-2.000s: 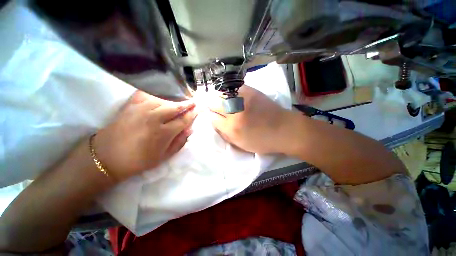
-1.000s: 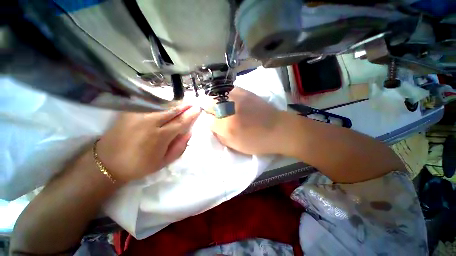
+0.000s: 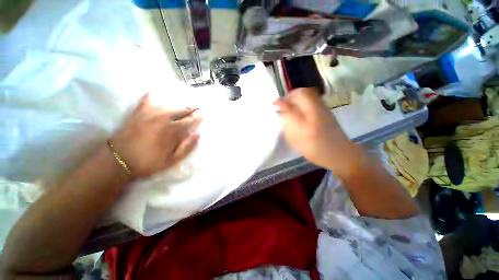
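White fabric, partly overexposed, spreads over the machine bed and hangs past the table's front edge. My left hand, with a gold bracelet, lies on the fabric left of the needle area, its fingers somewhat apart. My right hand is at the fabric's right edge, fingers bent and slightly blurred; whether it pinches cloth or holds something small is not clear. The sewing machine's presser foot and round tension knob show above the fabric, between the hands. The needle point is lost in glare.
A black rectangle with a red edge lies behind my right hand. The machine head spans the top. White scraps and small metal parts are at the table's right end. Pale yellow cut pieces are piled at the right.
My right hand has moved right, away from the needle area to the fabric's edge. My left hand stays on the cloth. The view has shifted, showing more of the machine head and right side.
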